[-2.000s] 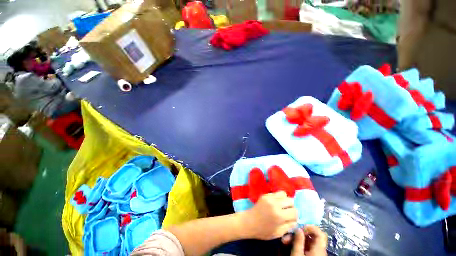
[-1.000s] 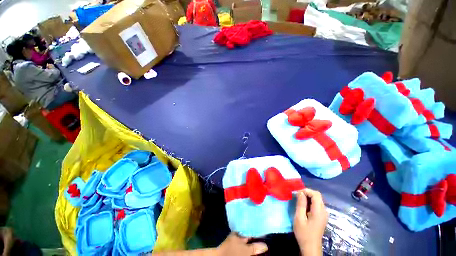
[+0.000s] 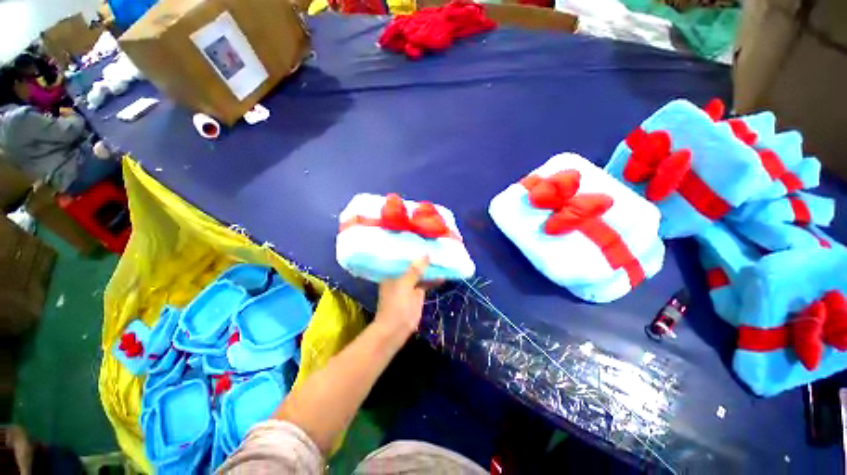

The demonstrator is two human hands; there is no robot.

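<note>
My left hand point(image 3: 405, 297) holds the near side of a light blue plush gift box point(image 3: 390, 252) with a red band and bow, tilted at the table's near edge. A thin blue thread point(image 3: 522, 331) runs taut from the plush's right side down to the bottom edge. My right hand is out of the picture. No needle can be made out. A second plush gift box point(image 3: 594, 264) lies to the right on the table.
Several plush gift boxes point(image 3: 692, 158) are heaped at the right, with small snips point(image 3: 669, 315) beside them. A yellow sack point(image 3: 176, 227) of flat blue covers point(image 3: 212, 311) stands left. A carton point(image 3: 209, 56), red pieces point(image 3: 435, 26) and a seated person point(image 3: 42, 139) are farther off.
The plush has moved left and away from me and tilted. My left hand has moved up onto its near side. My right hand has left the picture, and a taut thread now crosses the table edge.
</note>
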